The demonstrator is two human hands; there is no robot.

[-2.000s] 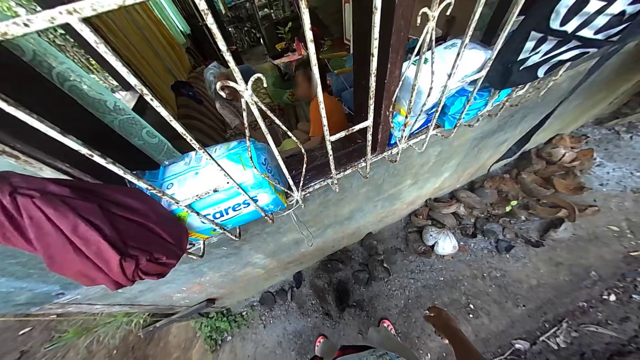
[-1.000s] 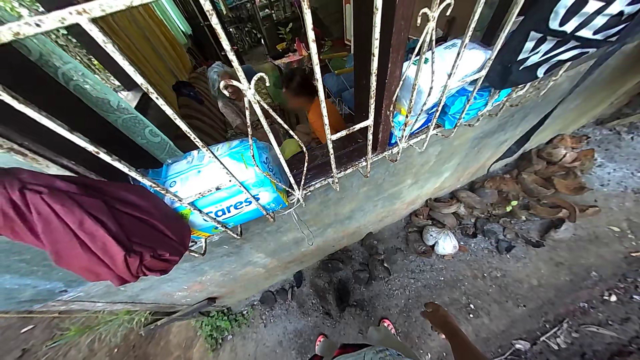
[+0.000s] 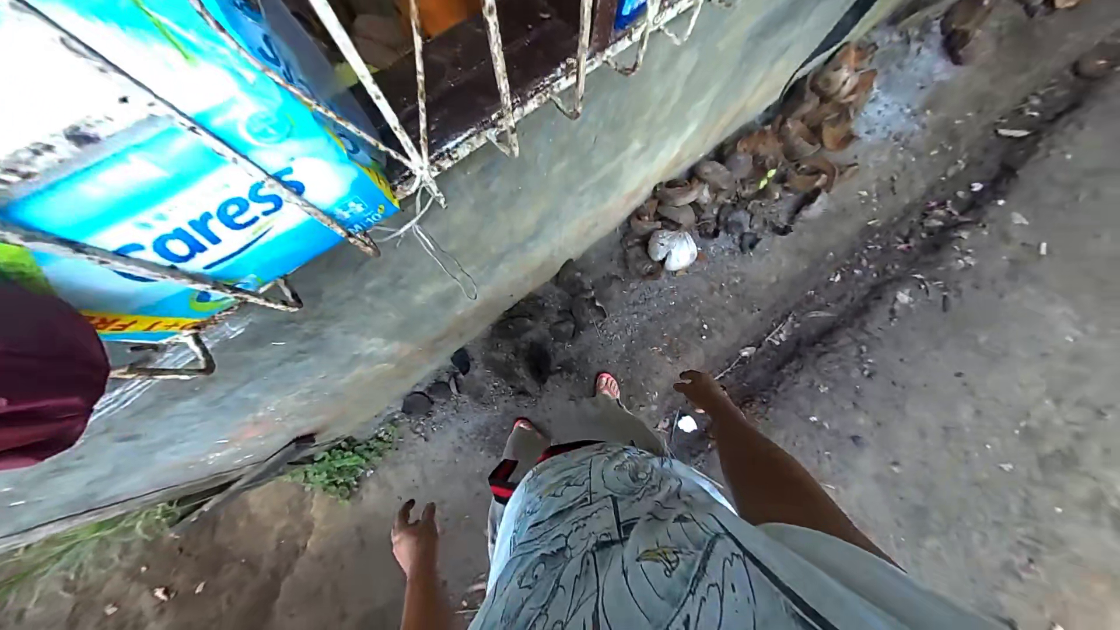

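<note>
Both of my hands hang over the dirt ground, one on each side of my body. My left hand (image 3: 416, 535) is empty with its fingers apart, low and left of my grey printed shirt. My right hand (image 3: 700, 389) is out beside my right foot, its fingers partly curled, and nothing is seen in it. At the upper left, a blue and white plastic package (image 3: 197, 188) stands behind the rusty white metal window grille (image 3: 503, 79). A loop of thin wire (image 3: 442, 254) dangles from the grille. A maroon cloth (image 3: 44, 376) hangs at the left edge.
A concrete wall (image 3: 542, 175) runs diagonally below the grille. Along its foot lie coconut husks (image 3: 801, 140), a crumpled white plastic bag (image 3: 673, 250) and dark charred pieces (image 3: 417, 403). A green plant (image 3: 341, 464) grows near the wall. A shallow rut crosses the ground at the right.
The view has tilted down and come nearer to the package. My left hand and more of my body now show. My right hand, seen low in the earlier frames, remains over the ground.
</note>
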